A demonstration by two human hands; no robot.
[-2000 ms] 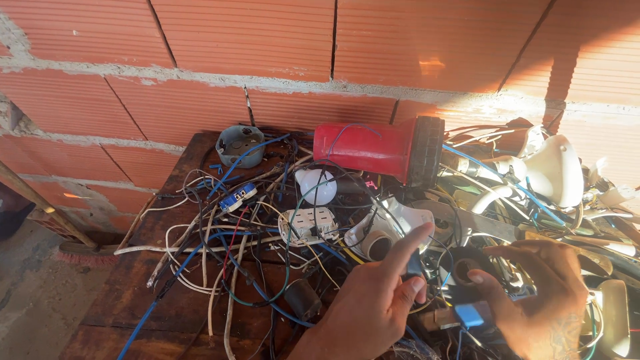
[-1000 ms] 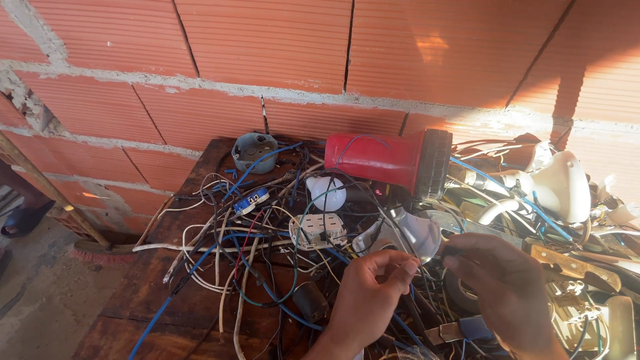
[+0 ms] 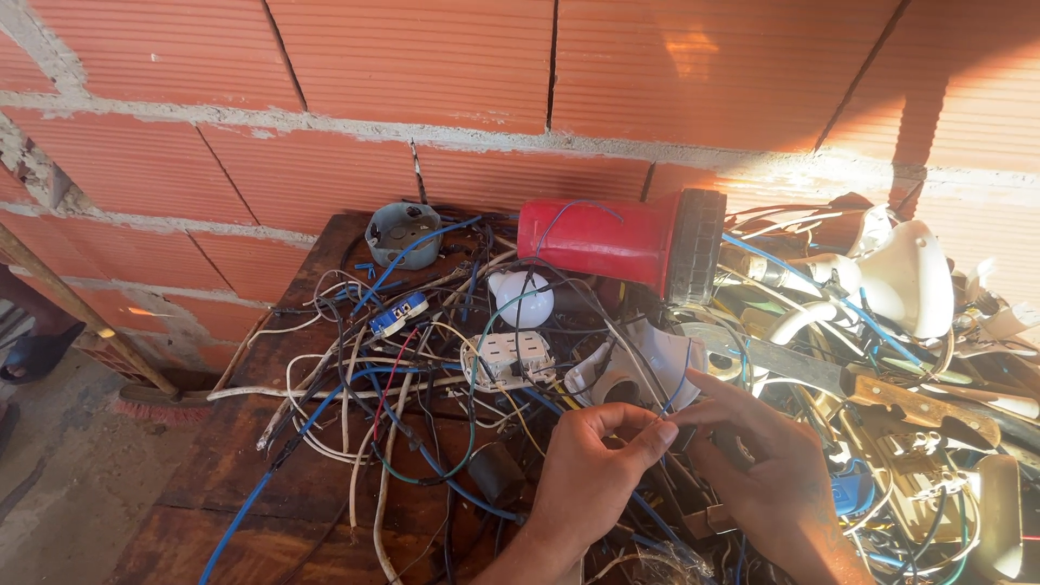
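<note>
Above the tangle of wires, my left hand (image 3: 597,471) pinches a thin blue wire (image 3: 676,390) between thumb and forefinger. My right hand (image 3: 751,463) is close beside it, its fingers at the same wire; its fingertips partly hide each other, so its hold is unclear. Just behind the hands lies a white plastic fitting (image 3: 621,366) with a round hole. A white socket module (image 3: 508,359) and a white round bulb (image 3: 524,299) rest among the wires to the left. The wooden-handled knife (image 3: 918,402) lies right of my right hand.
A red flashlight (image 3: 601,241) lies near the brick wall (image 3: 455,65). A grey-blue junction box (image 3: 404,236) sits at the back of the wooden table (image 3: 219,496). White lamp parts (image 3: 906,280) and more wires heap up at right. A person's foot (image 3: 41,353) and a broom (image 3: 162,404) are at left.
Both hands have come together near the white fitting. The right hand was farther right two seconds ago, over a dark ring and a blue item.
</note>
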